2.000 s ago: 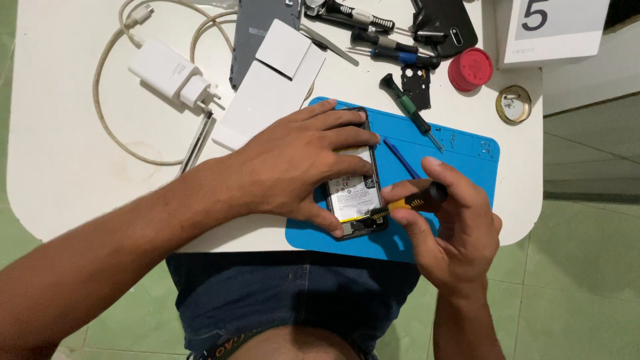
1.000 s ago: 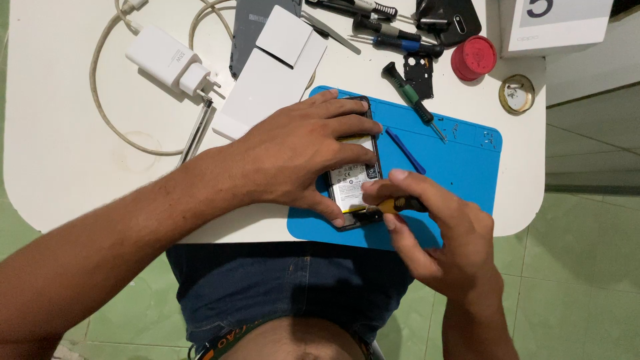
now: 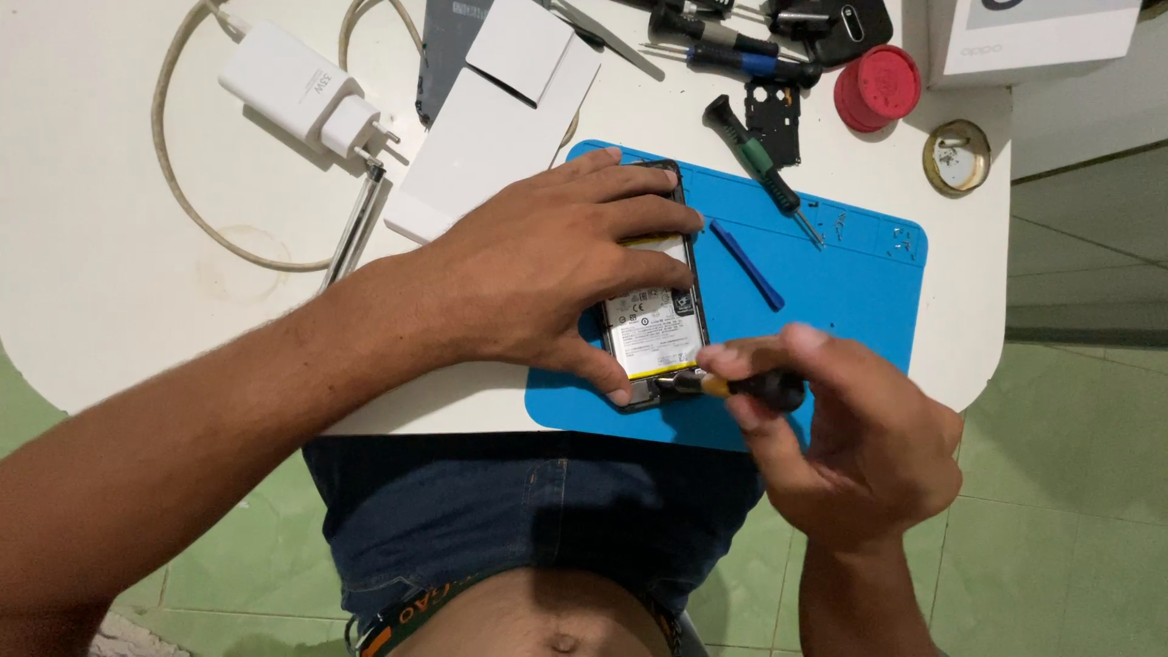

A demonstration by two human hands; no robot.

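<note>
An opened smartphone (image 3: 652, 342) with its battery showing lies on a blue repair mat (image 3: 821, 292). Spread across its upper and left part is my left hand (image 3: 566, 246), fingers over the frame and thumb at the lower left corner. My right hand (image 3: 849, 429) holds a small screwdriver with a black and yellow handle (image 3: 776, 390) between thumb and fingers; its tip is at the phone's lower end, too small to see exactly. A blue plastic pry tool (image 3: 748, 265) and a green-handled screwdriver (image 3: 757, 155) lie to the right, near tiny screws (image 3: 902, 239).
Beyond the mat are more screwdrivers (image 3: 753, 62), a black phone part (image 3: 774, 123), a red round container (image 3: 876, 88), a metal lid (image 3: 956, 157) and an Oppo box (image 3: 1031, 46). White cartons (image 3: 493, 128), a charger (image 3: 292, 87) and metal tweezers (image 3: 356, 228) lie left.
My right hand's fingers have shifted on the screwdriver's handle. My left hand stays on the phone.
</note>
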